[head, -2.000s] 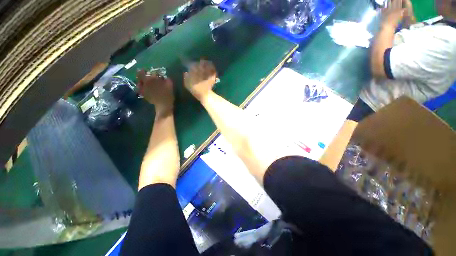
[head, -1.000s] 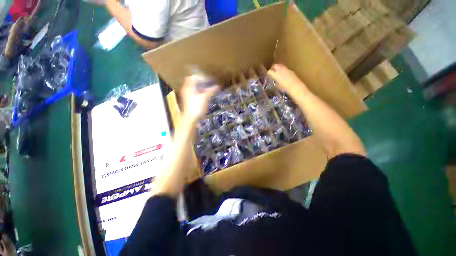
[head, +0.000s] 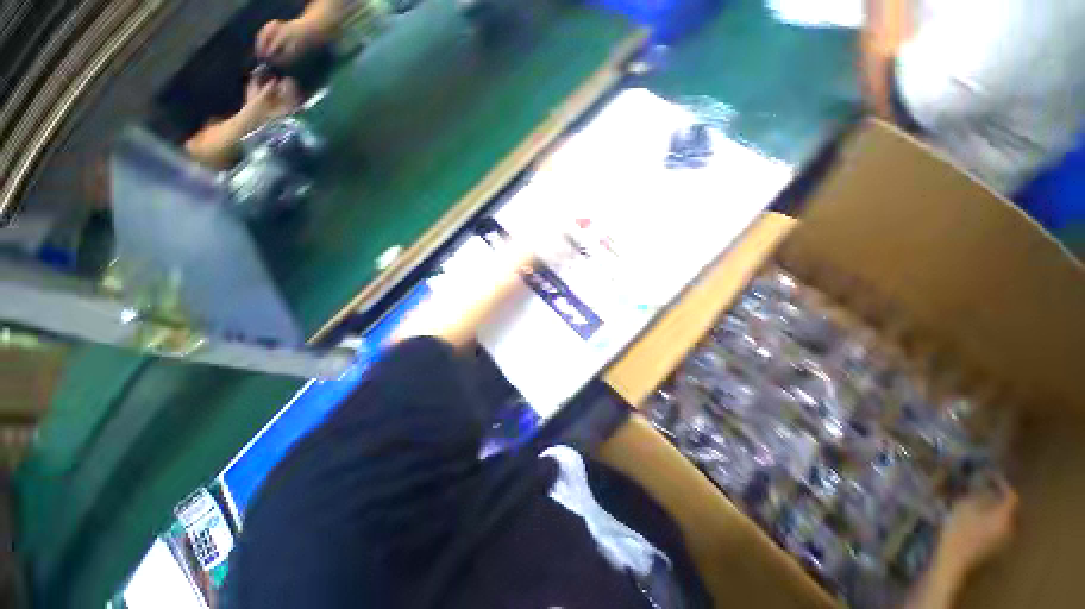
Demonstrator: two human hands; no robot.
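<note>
The open shipping carton (head: 684,523) stands at the right, its flaps raised. Rows of bagged products (head: 821,416) fill it, blurred and shiny. My right hand (head: 982,523) is inside the carton at its right side, over the bags; its fingers are too blurred to read. My left hand (head: 541,252) is a blur over the white printed sheet (head: 643,286) on the bench, left of the carton; whether it holds anything cannot be told. One small dark bagged item (head: 690,145) lies at the sheet's far end.
The green-topped line (head: 440,143) runs along the upper left, with another person's hands (head: 271,77) over it. Clear bagged items (head: 280,167) lie there beside a grey panel (head: 196,244). A person in a pale top (head: 999,83) is at the upper right. A calculator-like keypad (head: 205,535) shows lower left.
The view has turned back left, so the carton now sits at the right. My left hand has left the carton and is over the printed sheet. My right hand remains in the carton.
</note>
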